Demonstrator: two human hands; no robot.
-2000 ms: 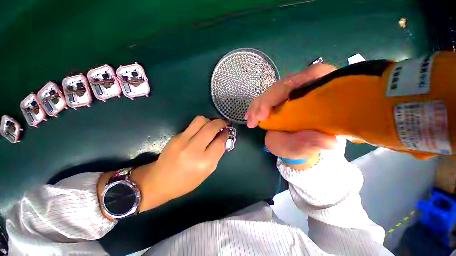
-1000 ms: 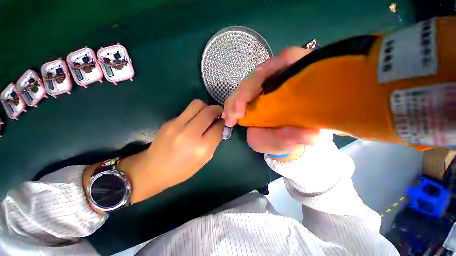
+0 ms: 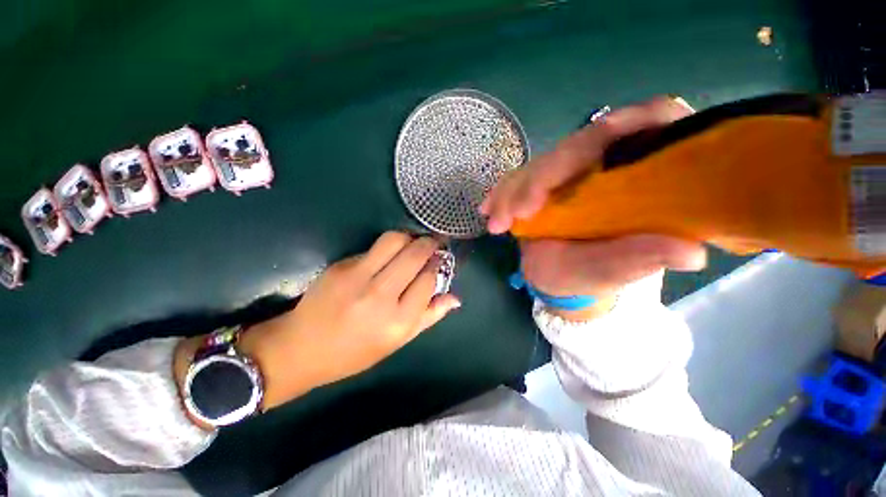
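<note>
My left hand (image 3: 355, 311), with a round-faced watch on its wrist, holds a small housing assembly (image 3: 444, 273) at its fingertips; the fingers hide most of it. My right hand (image 3: 593, 209), with a blue wrist strap (image 3: 562, 297), grips the large orange electric screwdriver (image 3: 719, 189). The tool's nose points left at the lower right rim of the round silver-grey screw plate (image 3: 437, 165), a little right of the housing and apart from it. The screwdriver bit cannot be made out. Tiny specks lie in the plate's upper right part.
Several pink-rimmed housings (image 3: 240, 157) stand in a curved row on the dark green mat (image 3: 330, 116) at the left. A small dark and silver part (image 3: 599, 114) lies beyond my right hand. A blue crate (image 3: 843, 393) and a brown box (image 3: 862, 320) are at the lower right.
The screwdriver's nose has drawn back to the right from the housing where it was one second ago. The left thumb now sticks out, and more of the housing shows. The whole view has shifted slightly.
</note>
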